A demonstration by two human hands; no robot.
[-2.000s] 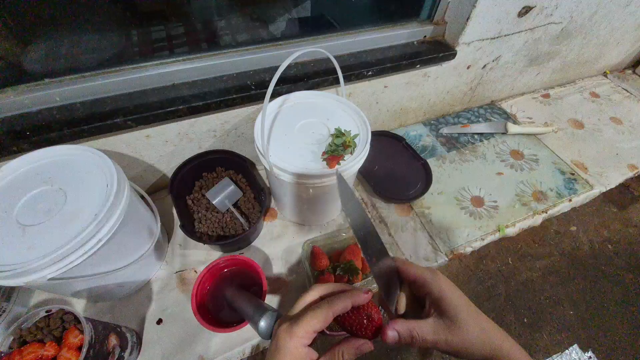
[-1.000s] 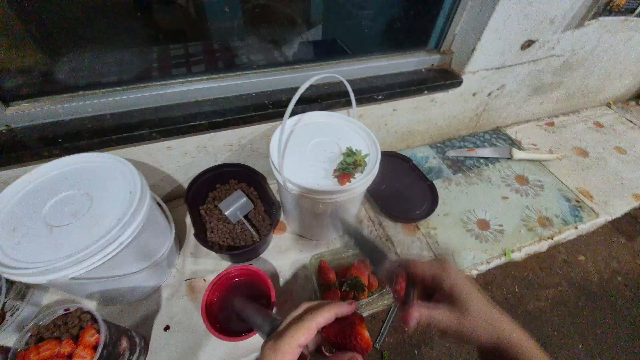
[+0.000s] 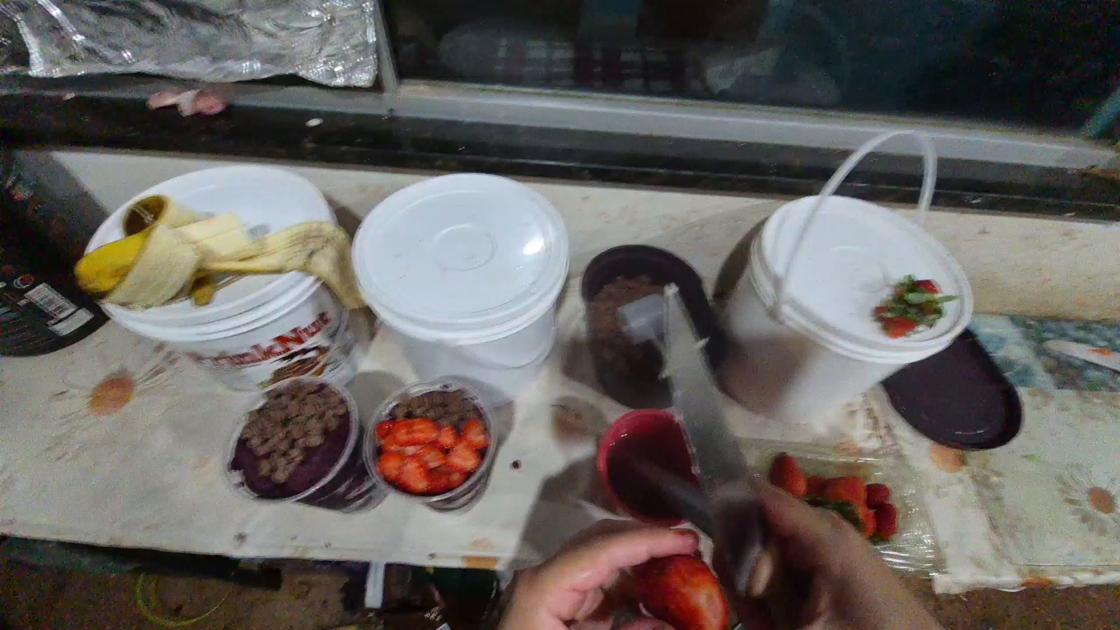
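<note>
My left hand (image 3: 582, 582) holds a strawberry (image 3: 678, 593) at the bottom of the view. My right hand (image 3: 831, 560) grips a knife (image 3: 700, 394), its blade pointing up and blurred. Just beyond the left hand is a red bowl (image 3: 643, 464) with a dark handle across it. To the right, a clear plastic tray (image 3: 914, 516) holds strawberries (image 3: 844, 494). Two plastic cups stand at left: one topped with brown pellets (image 3: 293, 429), the other with cut strawberries (image 3: 429, 455) and pellets. Strawberry tops (image 3: 910, 306) lie on a handled white bucket (image 3: 840, 236).
A banana peel (image 3: 201, 249) drapes over a white bucket (image 3: 262, 337) at left, beside another lidded bucket (image 3: 464, 254). A dark tub (image 3: 612, 350) holds brown pellets and a scoop (image 3: 643, 317). A dark lid (image 3: 958, 394) and a second knife (image 3: 1085, 353) lie right.
The view has swung left, bringing the banana peel and both cups into sight. My right hand with the knife has moved close beside the left hand since one second ago.
</note>
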